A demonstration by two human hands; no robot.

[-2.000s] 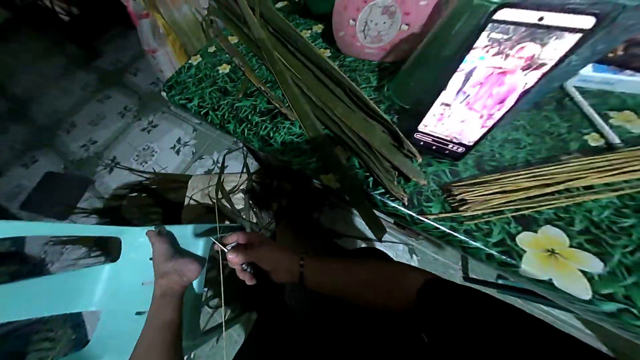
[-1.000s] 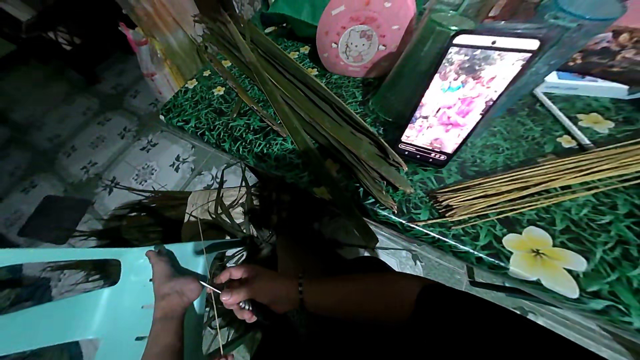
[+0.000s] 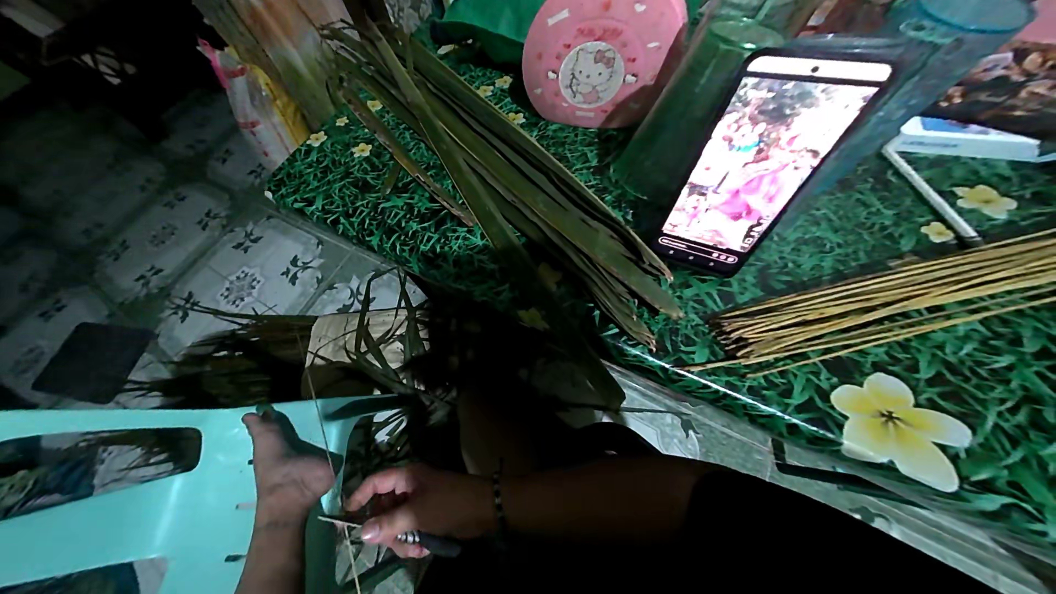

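Note:
Near the bottom centre, my right hand (image 3: 396, 507) holds a small knife (image 3: 429, 542) with a dark handle, its short blade pointing left. A thin pale leaf rib (image 3: 316, 412) runs nearly upright past the fingertips and crosses the blade. A dark beaded bracelet (image 3: 498, 499) is on the wrist. Left of the hand, a bare foot (image 3: 289, 470) rests on a turquoise plastic chair (image 3: 198, 495). My left hand is out of view. On the table above lie long green palm leaf strips (image 3: 511, 181) and, to the right, a bundle of stripped thin ribs (image 3: 891, 305).
A lit phone (image 3: 759, 165) leans on a green glass vessel (image 3: 693, 107) on the grass-print tablecloth (image 3: 949, 371). Behind stands a pink round object (image 3: 602, 62) with a cartoon cat. Leaf scraps (image 3: 247, 355) lie below the table's edge, above the tiled floor (image 3: 239, 280).
The rib beside my right hand has shifted and tilts differently. Fingertips at the bottom edge one second ago are out of view now. My right hand keeps hold of the knife.

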